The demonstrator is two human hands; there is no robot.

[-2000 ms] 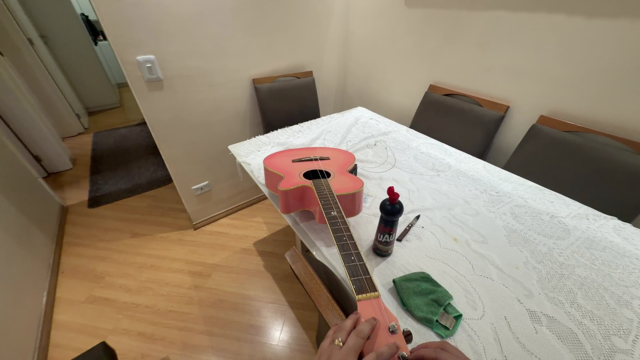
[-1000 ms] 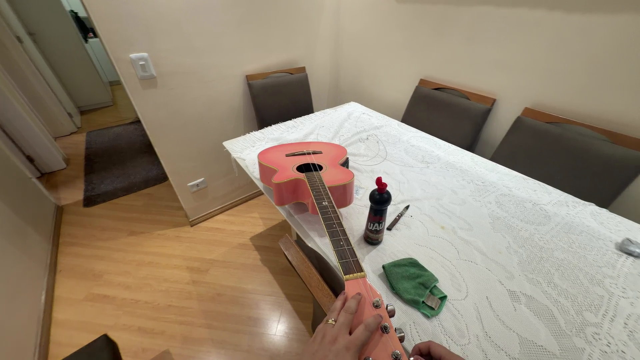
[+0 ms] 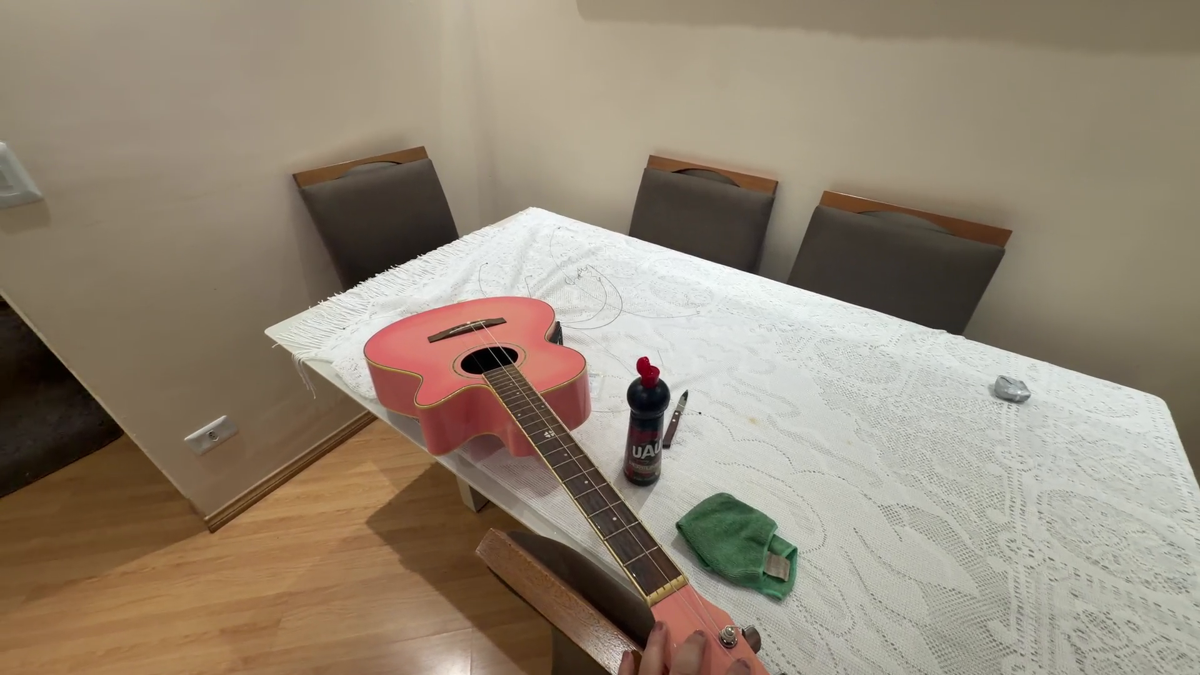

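Observation:
A pink acoustic guitar [image 3: 553, 394] lies face up along the near left edge of the table, its headstock pointing toward me. The fingers of my left hand [image 3: 677, 653] rest on the pink headstock just below the nut; the rest of that hand is cut off by the frame. My right hand is out of view. Loose, curled strings [image 3: 600, 291] lie on the tablecloth beyond the body. Right of the neck stands a dark bottle with a red cap [image 3: 644, 431], beside a small tool with a dark handle [image 3: 675, 420]. A folded green cloth [image 3: 736, 544] lies near the headstock.
A white lace tablecloth [image 3: 900, 450] covers the table. A small crumpled silvery object [image 3: 1012, 389] lies at its right. Three dark chairs [image 3: 380, 211] stand along the far sides. Another chair's wooden backrest [image 3: 553, 600] is close beside the neck at the near edge.
My right hand, seen at the headstock earlier, has gone out of view. My left hand remains on the headstock. The view has turned to the right.

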